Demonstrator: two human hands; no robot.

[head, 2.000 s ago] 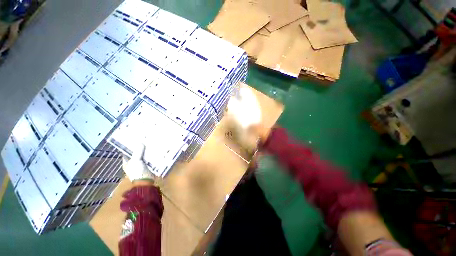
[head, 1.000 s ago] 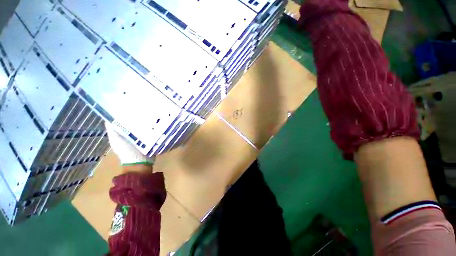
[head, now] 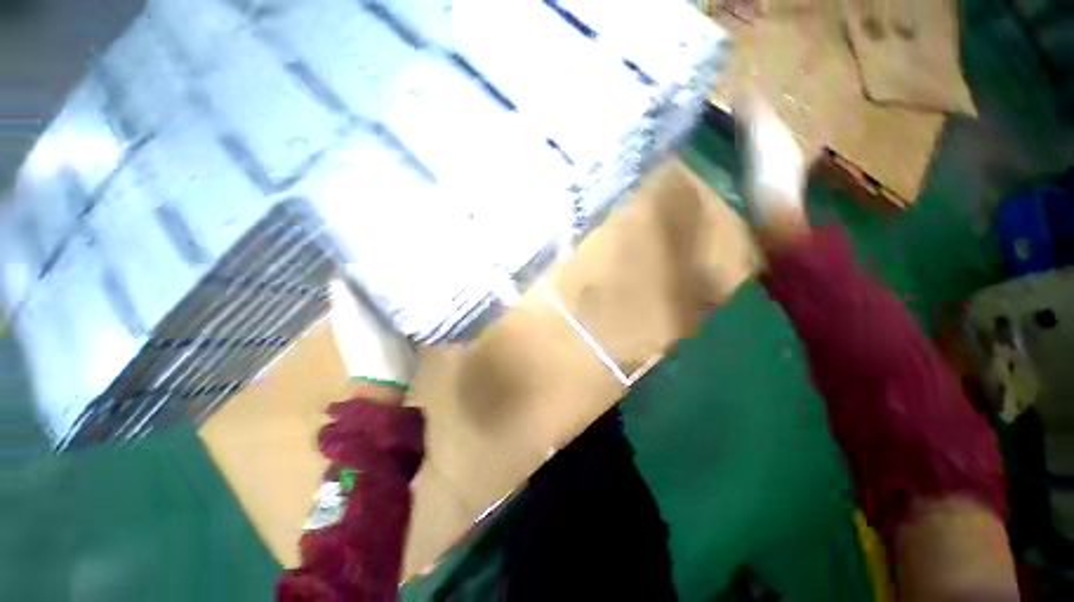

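A large block of stacked silver-white sheet-metal panels (head: pixel 471 129) fills the upper left, blurred and bright with glare. It stands on a tan cardboard sheet (head: pixel 506 400). My left hand (head: pixel 371 341), in a white glove, is at the near corner of the block, against its side; its fingers are partly hidden by the panels and I cannot tell whether they grip. My right hand (head: pixel 774 165), in a white glove, is blurred and beyond the block's right corner, over the loose cardboard; no panel shows in it.
Loose flattened cardboard (head: pixel 877 135) lies on the green floor (head: pixel 730 447) at the upper right. A blue object (head: pixel 1036 229) and a pale piece of equipment (head: pixel 1025 318) stand at the right edge. My dark-clad leg is at the bottom centre.
Since one second ago the block sits lower and further right in view. My right hand has come into view as that arm dropped lower. My left hand stays by the block's near corner.
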